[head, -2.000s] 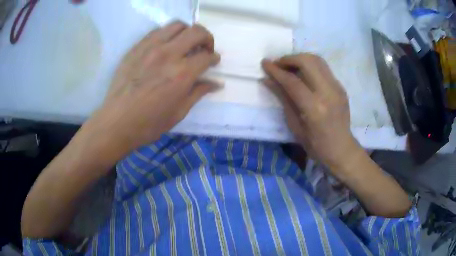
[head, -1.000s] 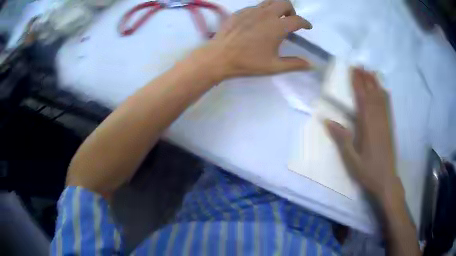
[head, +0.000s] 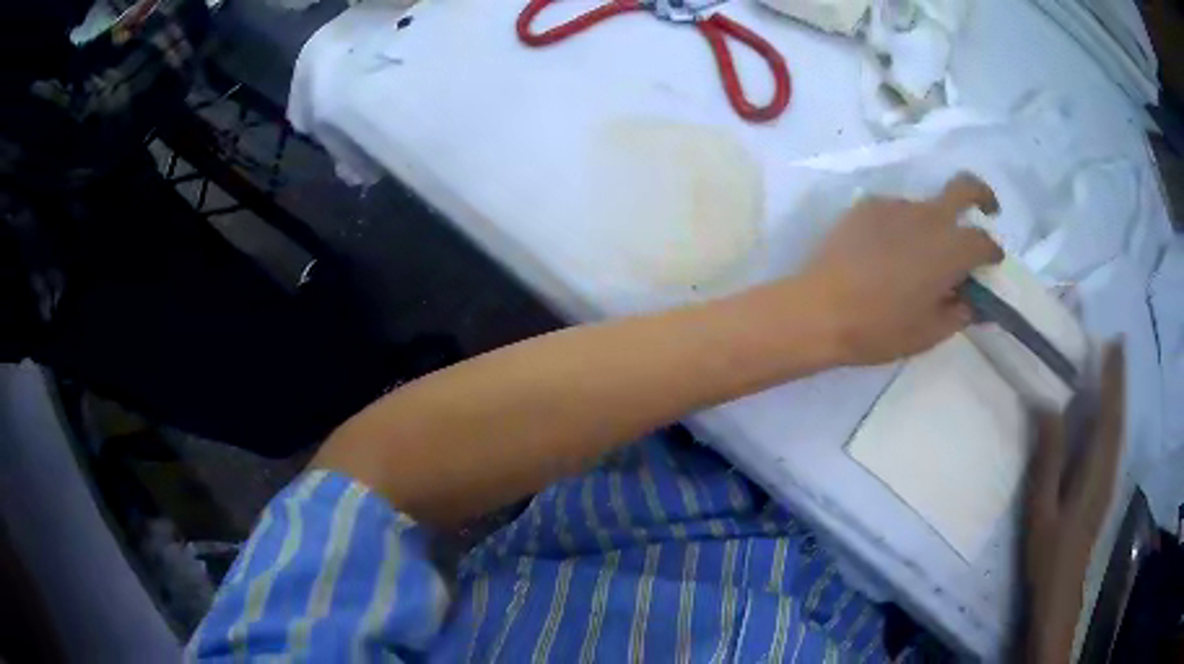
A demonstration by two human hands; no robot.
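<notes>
A cream cloth piece [head: 945, 441] lies flat near the table's front edge at the right. A grey metal strip [head: 1019, 327] lies across cream cloth just above it. My left hand [head: 909, 272] has its fingers on the strip's left end and the cloth there. My right hand [head: 1075, 480] is blurred, with fingers extended, at the strip's right end beside the cloth. Whether it grips anything cannot be told.
Red-handled scissors [head: 749, 68] lie at the table's far side. A yellowish stain [head: 688, 201] marks the white table cover [head: 474, 123]. Crumpled white cloth lies behind my hands. Part of a dark iron [head: 1127, 584] shows at the lower right edge.
The view has swung left, so the scissors and stain show more fully. My left hand has come onto the strip's left end. My right hand has moved to its right end.
</notes>
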